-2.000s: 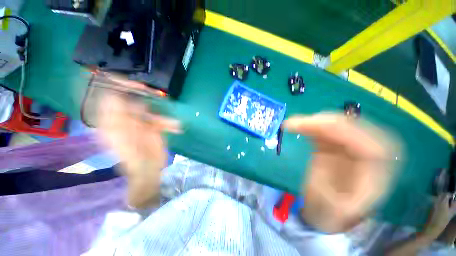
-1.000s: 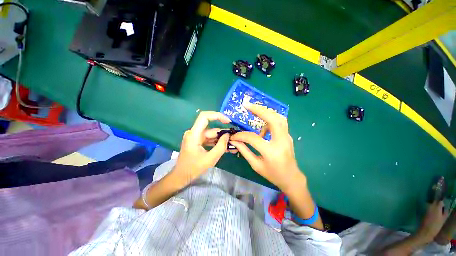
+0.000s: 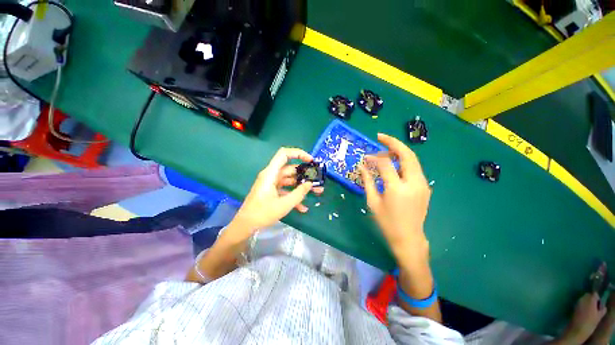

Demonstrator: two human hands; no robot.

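Observation:
My left hand (image 3: pixel 270 192) holds a small black housing (image 3: pixel 311 174) by its edges between thumb and fingers, at the left corner of the blue tray. My right hand (image 3: pixel 402 195) is over the right part of the blue parts tray (image 3: pixel 326 137), fingers apart and bent down towards it; whether the fingertips hold a tiny part cannot be told. The tray holds many tiny pale inserts (image 3: pixel 342 149). A few more pale bits lie on the green mat in front of the tray.
Several black housings (image 3: pixel 417 129) lie spaced out behind and right of the tray. The black benchtop machine (image 3: pixel 249 87), red-lit at front, stands at left with a cable. A yellow post (image 3: pixel 539 71) rises at the back right. Another person's hand (image 3: pixel 588 313) is at lower right.
My right hand has left the housing and moved right over the tray, its fingers spreading. My left hand still holds the housing, now with more of its face visible. The view has shifted slightly.

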